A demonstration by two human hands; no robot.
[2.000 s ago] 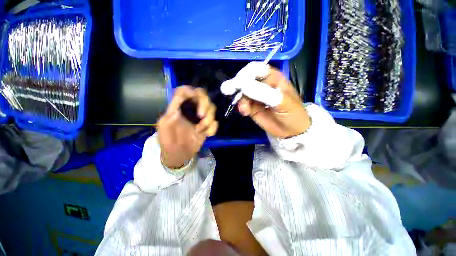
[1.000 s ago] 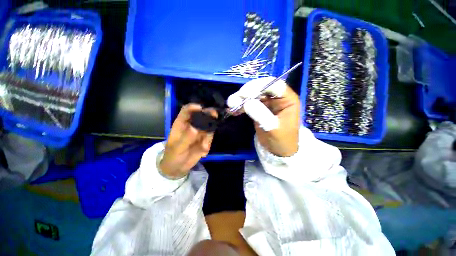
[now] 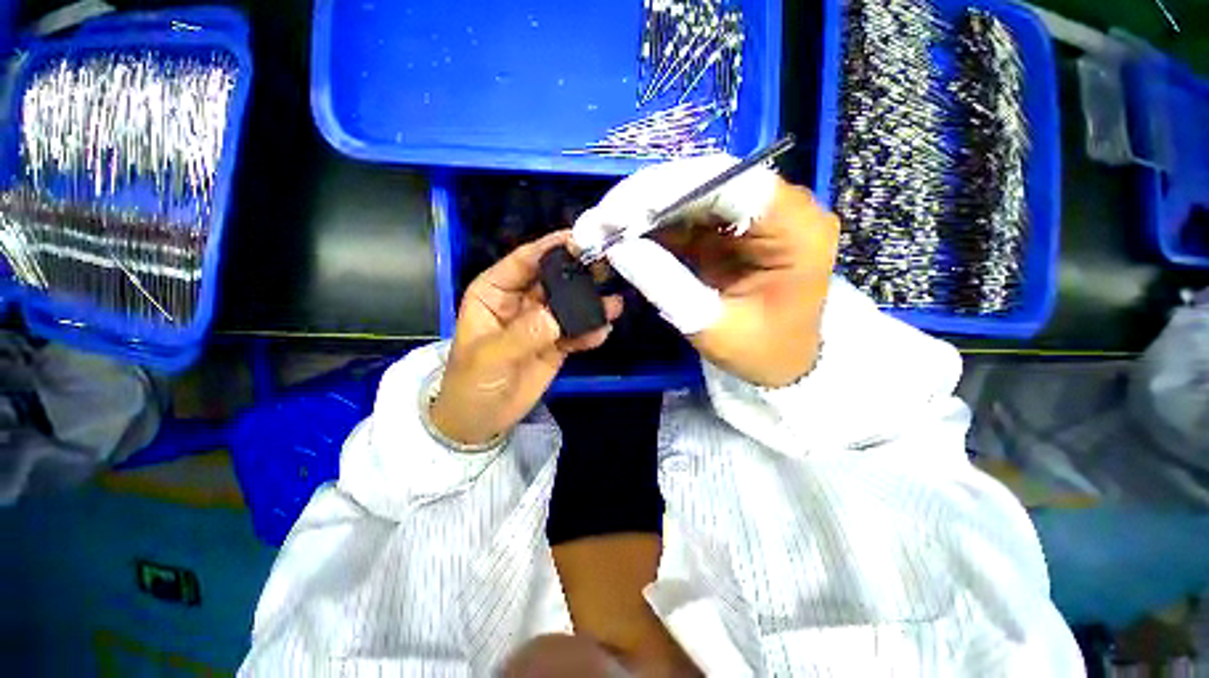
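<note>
My left hand point(image 3: 504, 344) holds a small matte black part point(image 3: 573, 294) between thumb and fingers, above the near blue tray. My right hand point(image 3: 743, 272), with white wraps on its fingers, grips a thin dark metal rod point(image 3: 723, 178). The rod slants down to the left, and its lower end is at the top of the black part. Whether it has entered the part cannot be told. The near tray point(image 3: 447, 252) holds dark parts and is partly hidden by my hands.
The middle blue tray point(image 3: 477, 80) has a fanned group of rods at its right side. The right tray point(image 3: 1047, 172) holds two dense columns of rods. The left tray point(image 3: 232, 159) holds rods in rows. Grey sleeves of people point(image 3: 80, 411) show at the left and right edges.
My left hand has raised and turned the black part more upright. My right hand has brought the rod's lower end to its top. The whole view has shifted slightly.
</note>
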